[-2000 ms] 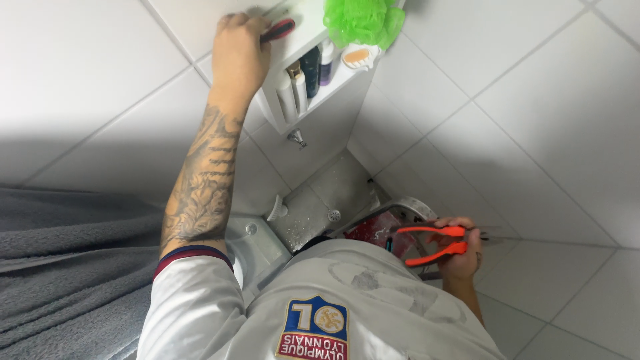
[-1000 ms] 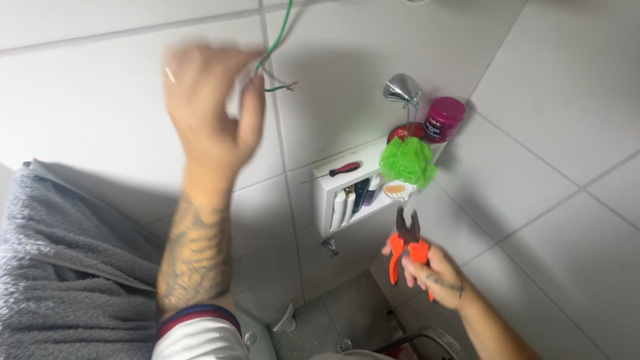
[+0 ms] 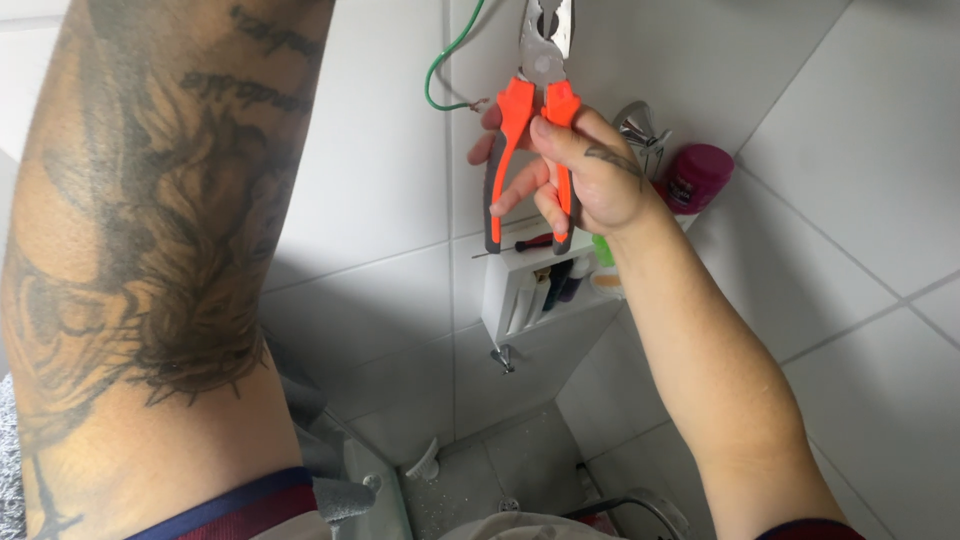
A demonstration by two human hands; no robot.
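Note:
My right hand (image 3: 592, 169) is wrapped around the orange and grey handles of combination pliers (image 3: 541, 60), whose jaws are parted and point up at the top of the view. Beside it on the left, a green insulated wire (image 3: 429, 79) hangs down and curls, its bare copper strands near my right fingertips; whether they touch I cannot tell. Of my left arm only the tattooed forearm and upper arm show, reaching up; the left hand is beyond the top edge. A red and black screwdriver (image 3: 534, 242) lies on the white wall shelf below the pliers.
The white shelf (image 3: 517, 262) holds tubes and bottles (image 3: 555, 285), a green mesh sponge (image 3: 602, 250) and a magenta jar (image 3: 699, 178). Near them is a chrome fitting (image 3: 637, 124). Lower down are a chrome wall valve (image 3: 502, 358), a white brush (image 3: 424, 461), a floor drain (image 3: 509, 504) and a grey towel (image 3: 11, 457).
My right hand has raised the pliers from beside the shelf to near the wire's end. My left hand, earlier at the wire, has gone up out of view.

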